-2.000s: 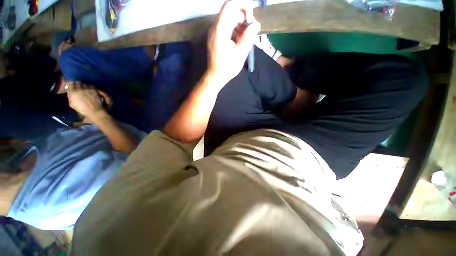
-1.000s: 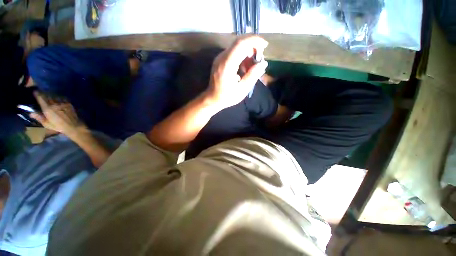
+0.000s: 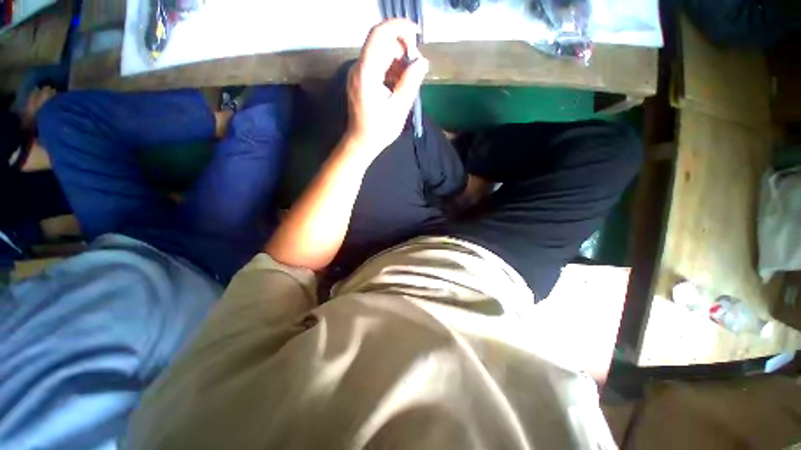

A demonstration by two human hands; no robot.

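My left hand (image 3: 385,83) is raised in front of the table's front edge. Its thumb and fingers are closed on a slim dark grey-blue rod (image 3: 418,116), which points down from the fingertips above my lap. The fingers hide the rod's upper part. Several similar dark rods (image 3: 402,9) lie side by side on the white sheet just beyond the hand, cut off by the top edge of the picture. My right hand is not in view.
The wooden table (image 3: 492,68) carries a bagged cable set (image 3: 159,31) at left and a clear bag (image 3: 571,39) with dark parts at right. A coworker's blue-trousered legs (image 3: 123,132) are at left. A clear bottle (image 3: 736,315) lies on the wooden bench at right.
The view has shifted. Since one second ago my left hand has moved up over the table's front edge, still holding the rod. The coworker's hand at left has gone out of view.
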